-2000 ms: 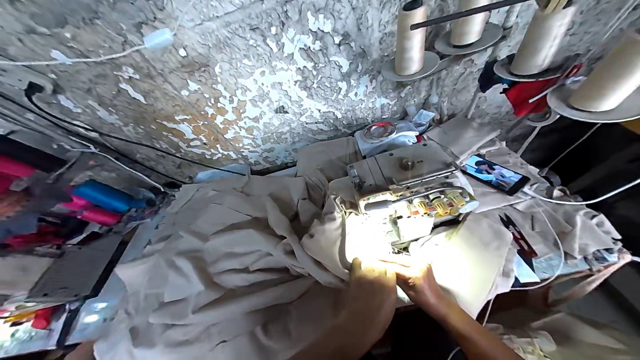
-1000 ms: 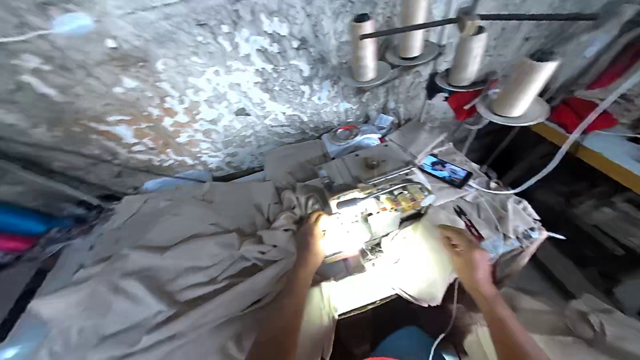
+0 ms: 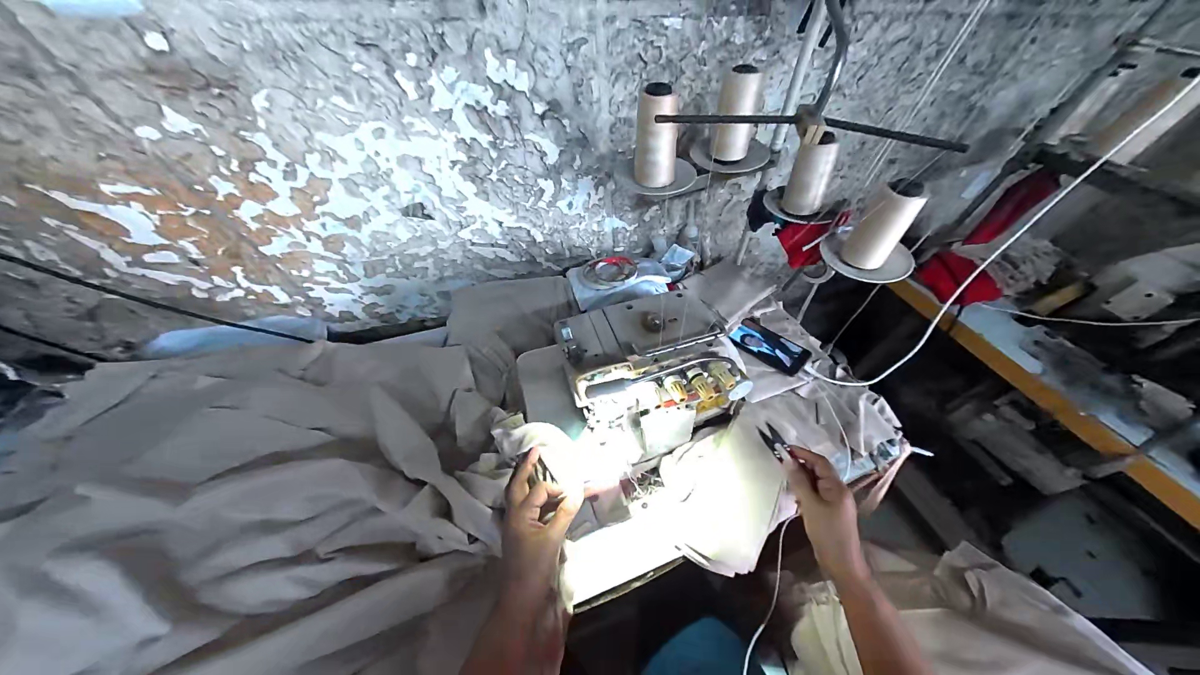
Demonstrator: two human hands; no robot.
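An overlock sewing machine (image 3: 647,328) stands at the centre, its lamp glaring over the needle area. My left hand (image 3: 542,497), at the left of that area, grips the edge of beige fabric (image 3: 536,439), which joins the large heap (image 3: 309,469) on the left. In my right hand (image 3: 821,492) is a pair of thread snips (image 3: 774,442), tips pointing up and left, over pale fabric pieces (image 3: 731,497) right of the machine. The glare hides the fabric detail near the needles.
Several cream thread cones (image 3: 656,141) sit on a stand behind the machine. A lit phone (image 3: 771,346) with a white cable (image 3: 900,361) lies to the right. A roll of tape (image 3: 610,271) rests behind. Peeling wall (image 3: 375,159) borders the back; a yellow-edged shelf (image 3: 1059,394) is at right.
My hands, together at the machine two seconds ago, are now apart. My right hand has picked up the snips, which earlier lay right of the machine. The view has shifted.
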